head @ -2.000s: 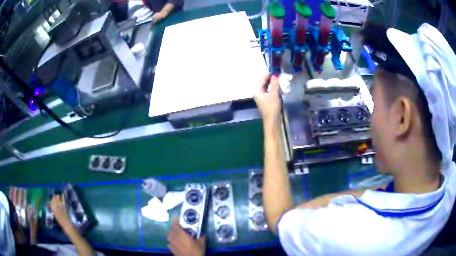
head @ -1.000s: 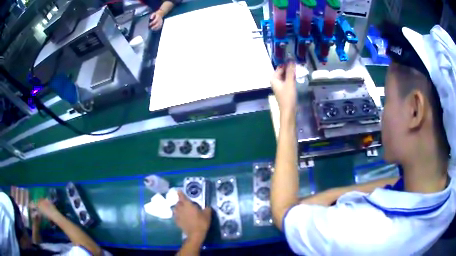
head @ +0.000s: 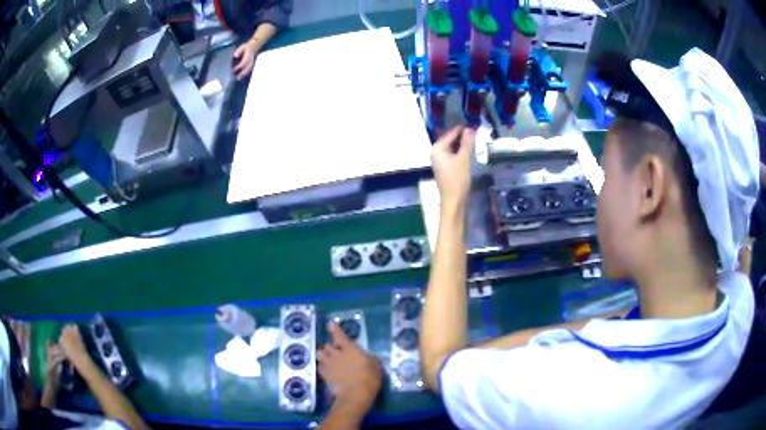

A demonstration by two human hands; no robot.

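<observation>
My right hand [head: 351, 369] is at the bottom centre, its fingertips on the upper part of a silver panel [head: 355, 319] lying on the bench. The hand covers most of this panel; whether it holds a cloth is hidden. Left of it lies another silver panel [head: 297, 357] with three black round units, fully visible. A third such panel [head: 408, 340] lies to the right, partly behind the neighbour's arm. My left hand is not in view.
White wipes [head: 239, 358] and a small bottle [head: 235, 320] lie left of the panels. Another panel [head: 380, 256] is farther back. A neighbour at right reaches toward a machine with red uprights [head: 480, 59]. A white board [head: 332, 117] is across. Another person's hands [head: 71, 346] are at left.
My right hand has moved from the left panel to the middle one, uncovering the left one. The panel farther back has moved right. The view has shifted slightly.
</observation>
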